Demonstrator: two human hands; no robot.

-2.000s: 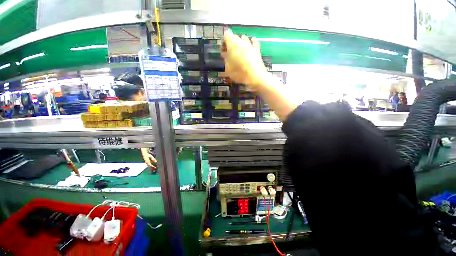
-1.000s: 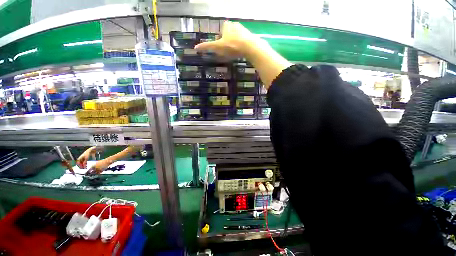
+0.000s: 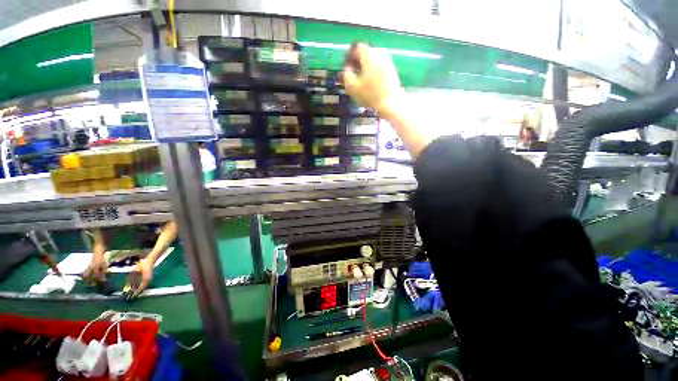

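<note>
A cabinet of stacked dark small drawers (image 3: 284, 124) with pale labels stands on the overhead shelf. One top-row drawer (image 3: 275, 61) looks pulled slightly forward. My right hand (image 3: 369, 77) is raised at the upper right of the cabinet, apart from that drawer. Its fingers are curled together and blurred; I cannot tell whether they pinch anything. My black right sleeve (image 3: 505, 245) crosses the right half of the view and hides part of the bench. My left hand is out of view.
Below the shelf sits a bench power supply (image 3: 327, 298) with red digits and a red lead. A red bin (image 3: 145, 327) with white adapters is lower left, beside a metal post (image 3: 195, 253). A ribbed dark hose (image 3: 569, 152) is right. Another person's hands (image 3: 141, 274) work behind.
My right hand has left the top drawers and moved right, its fingers now curled. The top-row drawer shows uncovered. The whole scene has shifted left in the view.
</note>
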